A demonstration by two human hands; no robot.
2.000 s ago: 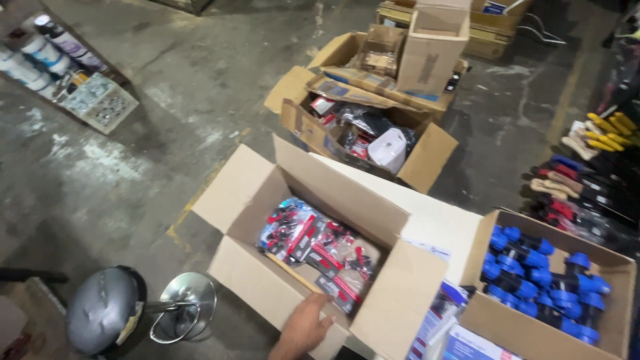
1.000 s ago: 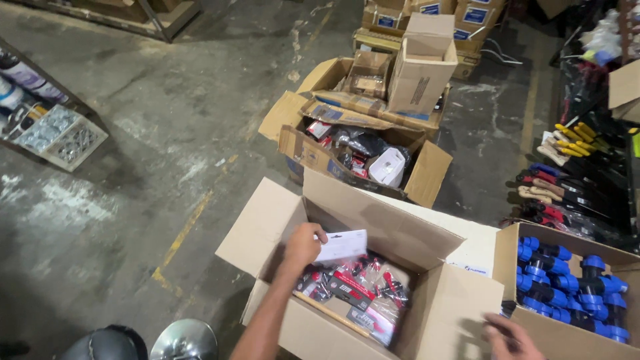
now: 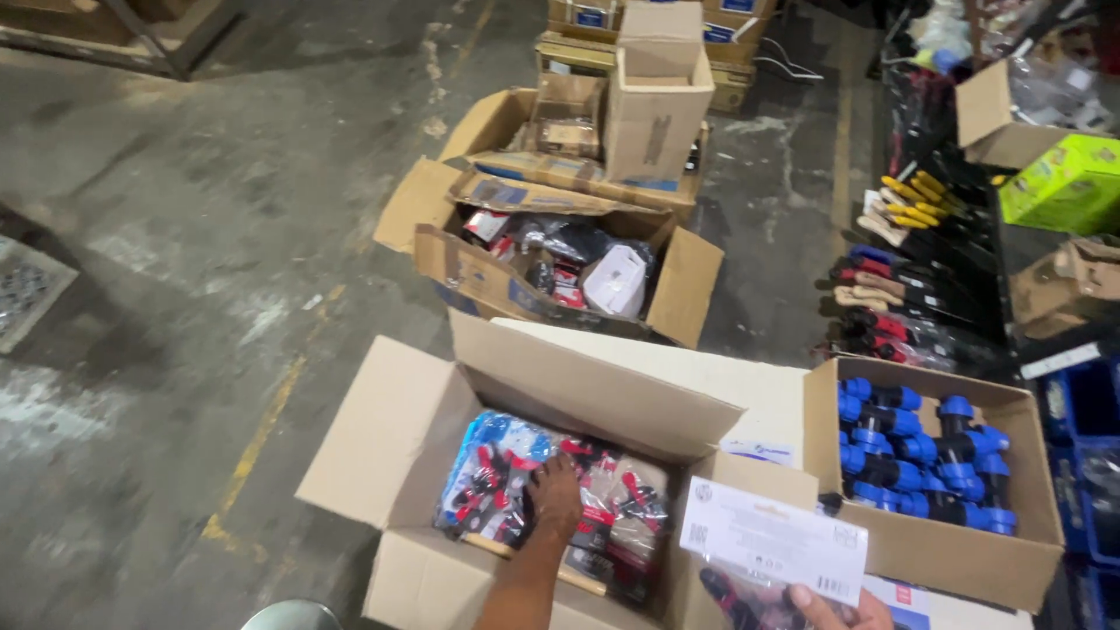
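An open cardboard box (image 3: 420,556) stands on a white surface at the bottom centre. Inside it lie several clear plastic packs (image 3: 604,516) with red and black parts and printed header cards. My left hand (image 3: 556,494) reaches into the box, its fingers resting on the packs; whether they grip one is hard to tell. At the lower right, outside the right flap, my right hand (image 3: 831,610) holds a clear pack with a white header card (image 3: 774,538), the card's printed side facing up. Red and black parts show inside that pack.
Right of the box stands a carton (image 3: 945,534) of blue and black pipe fittings (image 3: 919,451). Beyond lies an open carton (image 3: 490,280) with mixed goods and a tall box (image 3: 661,114) behind it. Gloves (image 3: 914,201) hang at the right near shelving.
The left hand held a white-carded pack over the box a second ago; a white-carded pack is now in the right hand. The left hand is down among the packs.
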